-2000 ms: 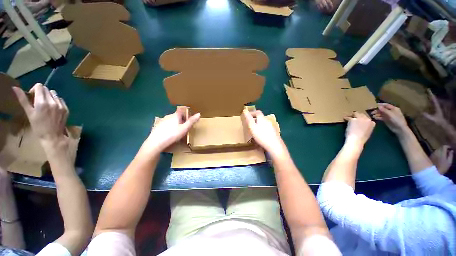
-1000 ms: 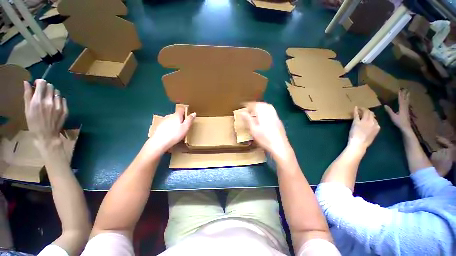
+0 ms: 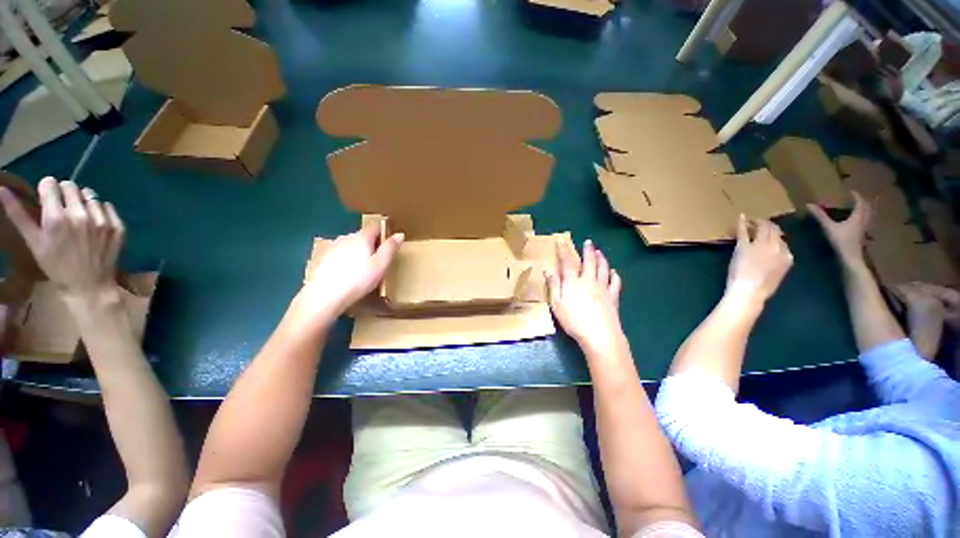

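A partly folded brown box [image 3: 447, 273] lies in front of me, its lid panel [image 3: 440, 158] standing up behind the base. The left side wall is upright, and my left hand [image 3: 345, 271] grips it, thumb on the inside. The right side wall panel [image 3: 539, 255] lies folded outward, with small corner flaps standing beside it. My right hand [image 3: 586, 297] is open at this panel's outer edge, fingers apart, fingertips touching it. The front panel [image 3: 453, 329] lies flat toward me.
A finished open box [image 3: 205, 142] stands at back left. Flat blanks [image 3: 674, 173] lie at right, touched by a neighbour's hand [image 3: 760, 257]. Another person's hand [image 3: 79, 236] is over a blank at left. Pale posts [image 3: 784, 74] rise at back right on the dark green table [image 3: 253, 336].
My right hand has let go of the right side wall and moved outward; that wall has dropped outward. My left hand keeps its hold. The neighbour's far hand at right has shifted slightly.
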